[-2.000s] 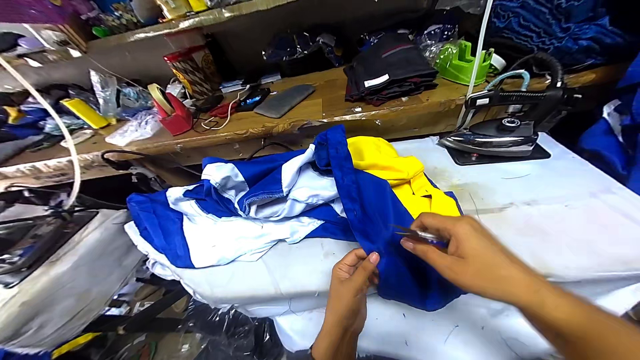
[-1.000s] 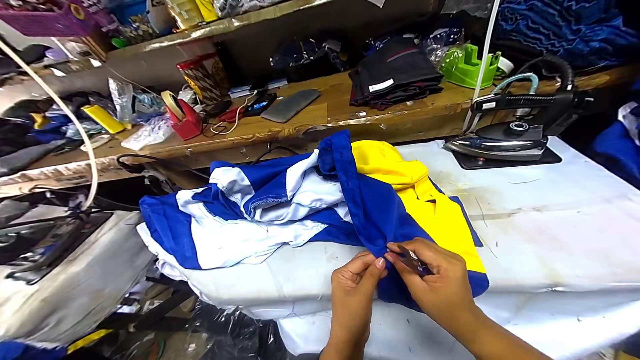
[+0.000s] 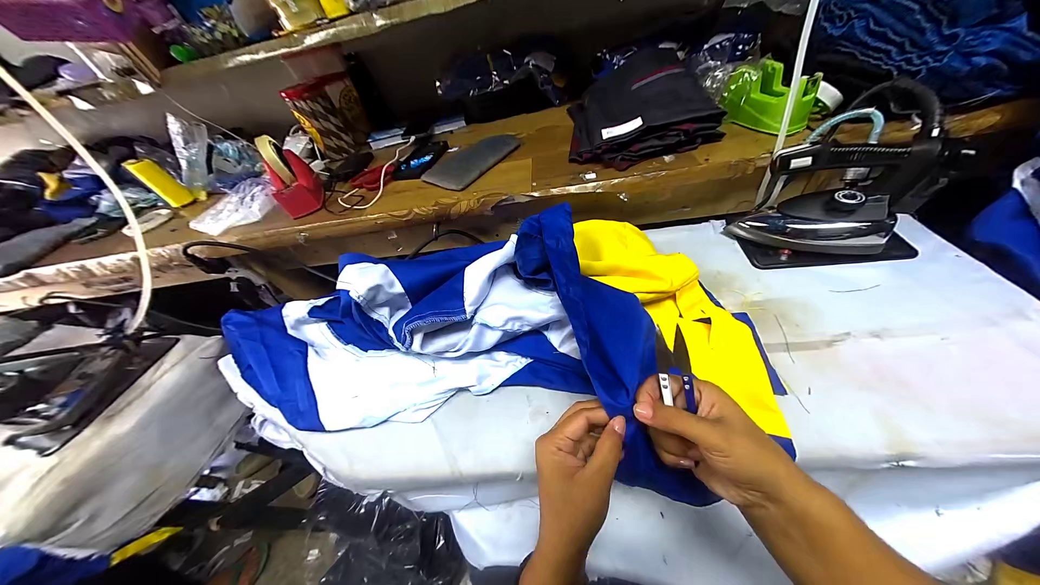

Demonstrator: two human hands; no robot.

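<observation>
A blue, white and yellow garment (image 3: 613,333) lies bunched on the white-covered ironing table. My left hand (image 3: 578,455) pinches the edge of its blue cloth between thumb and fingers. Close beside it, my right hand (image 3: 699,435) grips the same blue cloth with thumb and fingertips. Small thread snips (image 3: 675,375) rest in the right hand too, blades pointing up and away over the yellow part, their tips slightly apart. The cloth below the hands hangs at the table's near edge.
An electric iron (image 3: 829,219) stands on a dark rest at the back right. Behind, a wooden shelf (image 3: 561,175) holds folded dark garments (image 3: 642,110), a red tape dispenser (image 3: 294,183) and a green plastic holder (image 3: 764,97). Another iron (image 3: 73,382) sits at the left. Loose threads lie on the table.
Two seconds ago the right hand was off to the right of the left hand; it has come in beside it and holds the blue cloth. The snips now point upward.
</observation>
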